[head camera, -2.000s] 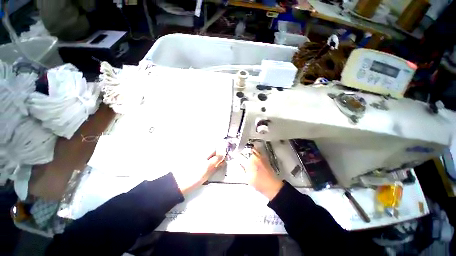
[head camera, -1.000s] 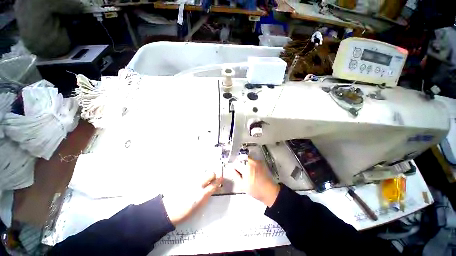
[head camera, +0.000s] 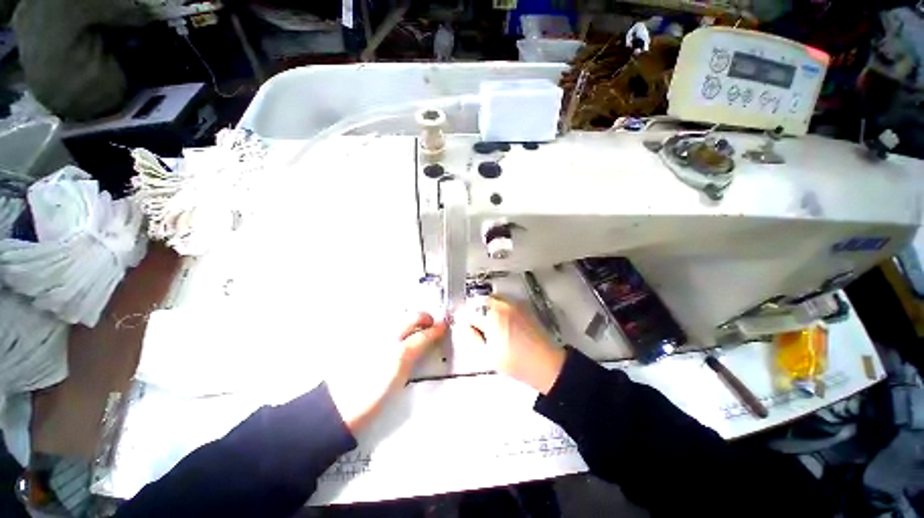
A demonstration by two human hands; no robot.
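Observation:
My left hand (head camera: 397, 356) is at the left of the needle area, thumb and fingertips pinched together on a bright white fabric piece (head camera: 452, 310) whose outline is washed out. My right hand (head camera: 519, 342) is just right of it, fingers bent beside the presser foot (head camera: 480, 291); whether it grips the fabric is hidden by glare. A narrow white strip stands in front of the left end of the white sewing machine (head camera: 648, 187), above the fingertips. The needle tip cannot be made out.
Under the arm lie a slim dark tool (head camera: 542, 304), a small dark block (head camera: 597, 325) and a phone (head camera: 630, 307). A brown-handled stick (head camera: 738, 386) and an orange-yellow packet (head camera: 802, 354) are at right. Looped cream strips (head camera: 198, 192) and white bundles (head camera: 71, 243) are at left; a white bin (head camera: 304, 96) is behind.
The view has shifted, with the machine now further left. My left hand has moved up closer to the presser foot and my right hand. The narrow white strip now shows at the machine head.

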